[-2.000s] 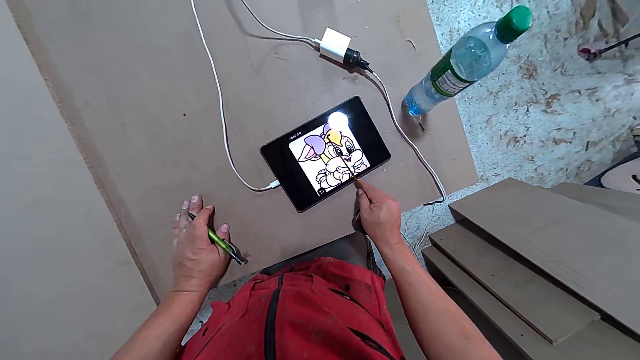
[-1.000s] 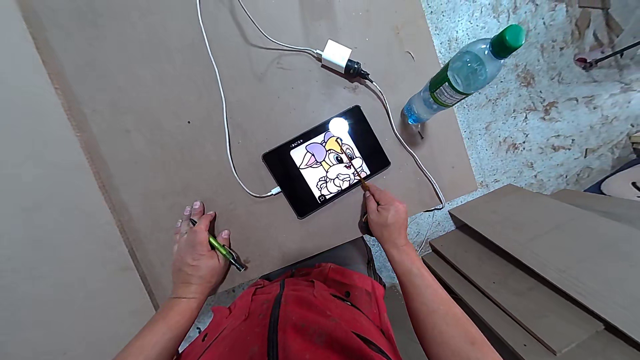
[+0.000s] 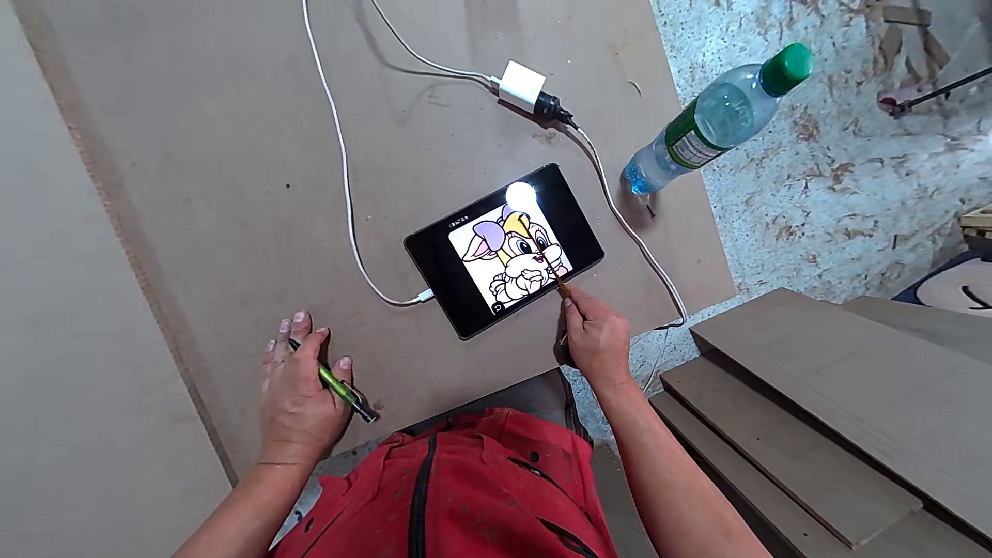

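A black tablet (image 3: 577, 225) lies tilted on a brown fibreboard sheet (image 3: 232, 232), its screen showing a cartoon rabbit drawing and a bright glare spot. My right hand (image 3: 598, 333) is closed on a thin brown stick-like tool (image 3: 562, 285) at the tablet's lower right edge, the thin end over the screen. The tool's exact kind is unclear. Left of the tablet, my left hand (image 3: 304, 387) rests on the board with a green and black pen (image 3: 339, 384) held between thumb and fingers. A white cable (image 3: 346, 194) plugs into the tablet's left end.
Beyond the tablet, a white charger (image 3: 521, 85) joins a black socket (image 3: 549, 107) on a pale cord (image 3: 628, 225). A plastic bottle with a green cap (image 3: 709, 124) stands at the sheet's right side. Stacked boards (image 3: 852, 387) lie at lower right, and another board (image 3: 77, 349) at left.
My right hand and the thin tool have shifted slightly along the tablet's near edge. The left hand keeps its place with the pen.
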